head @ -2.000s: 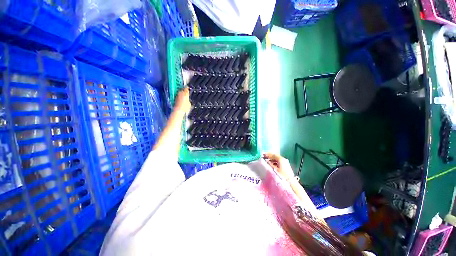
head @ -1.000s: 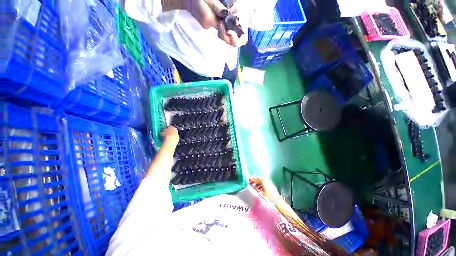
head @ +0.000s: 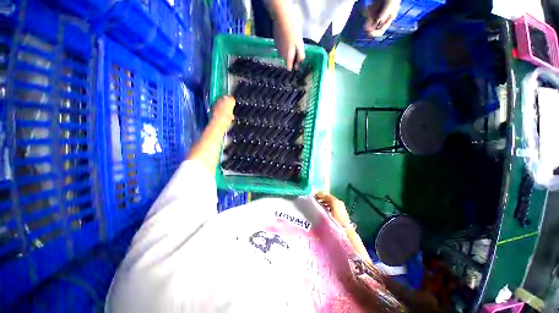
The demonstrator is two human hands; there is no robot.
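A green turnover crate (head: pixel 216 73) stands open in front of me. In it, black moulded parts (head: pixel 265 114) lie in several zigzag rows on a white sheet (head: pixel 231 82), whose edge shows at the left. My left hand (head: pixel 222 111) reaches over the crate's left wall, its fingers at the ends of the rows; its grip is unclear. My right hand (head: pixel 330 203) is bent at the crate's near right corner, partly hidden by my shirt and hair; its grip is unclear. Another person's hand (head: pixel 292 52) touches parts in the far row.
Blue crates (head: pixel 150 140) form a wall at the left. The other person stands beyond the green crate, with blue crates behind. Two round stools (head: pixel 426 127) stand on the green floor at the right. A green bench (head: pixel 520 223) at the far right bears pink baskets (head: pixel 522 36) and a plastic-wrapped tray.
The other person's hand has come down into the green crate at the far row, where the parts now lie less evenly. My left hand stays at the crate's left side. My view has shifted.
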